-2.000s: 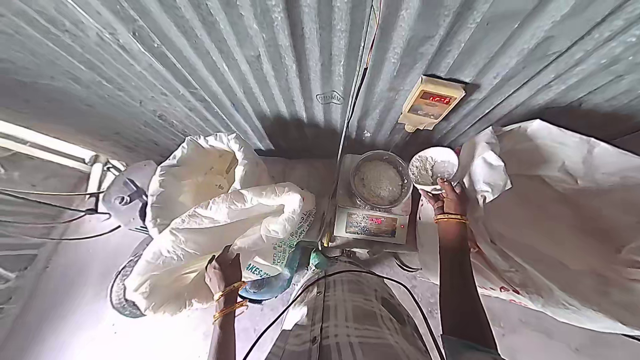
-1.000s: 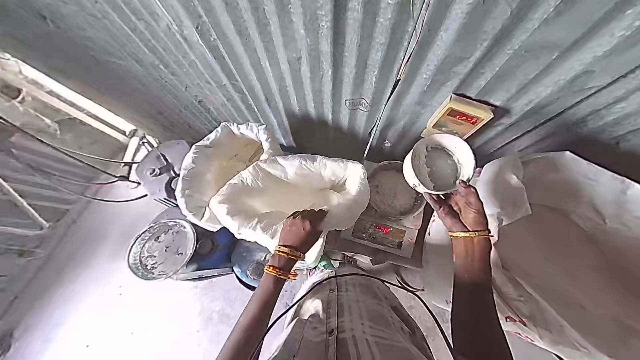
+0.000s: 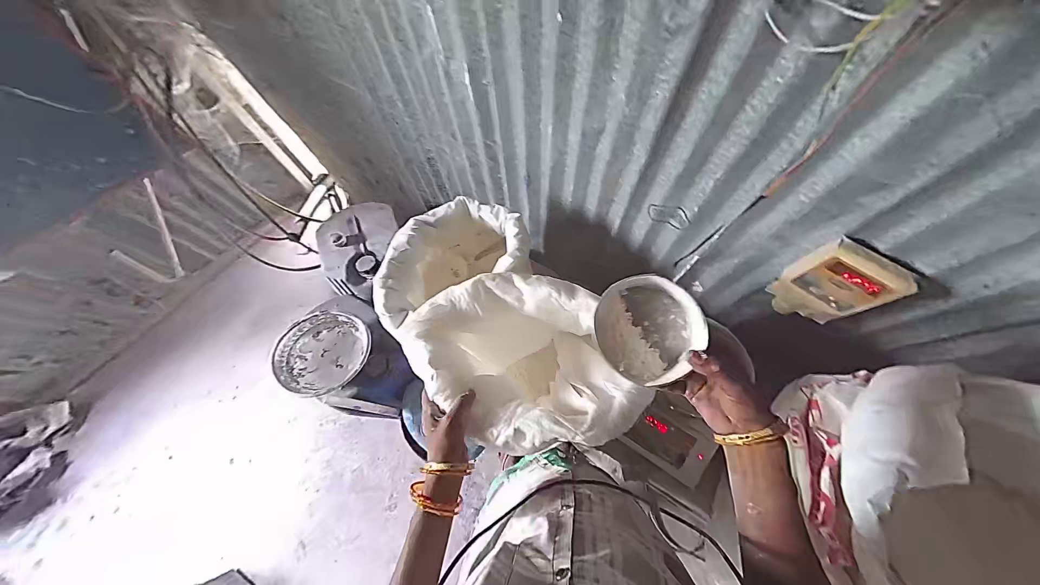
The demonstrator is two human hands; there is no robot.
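My right hand (image 3: 725, 396) grips the rim of a round white bowl (image 3: 695, 325), which is tilted and holds white powder. The bowl is at the right edge of the open mouth of a white woven sack (image 3: 455, 325). On the sack's near left rim my left hand (image 3: 448, 422) is closed, with fabric between its fingers. Behind that sack stands a second open white sack (image 3: 390, 280) with pale contents. A digital scale (image 3: 678, 447) with a red display lies partly hidden under the bowl and my right hand.
A wall display unit (image 3: 845, 280) hangs on the corrugated metal wall (image 3: 585, 122). At left are a powder-coated round pan (image 3: 321, 353) and a grey machine (image 3: 355, 244) with cables. White sacks (image 3: 902, 439) lie at right. A black cable (image 3: 569, 483) crosses in front of my body.
My right hand has brought the bowl from beside the pan on the scale to the sack's mouth and tilted it. The sack's mouth is spread wider. The view has turned left.
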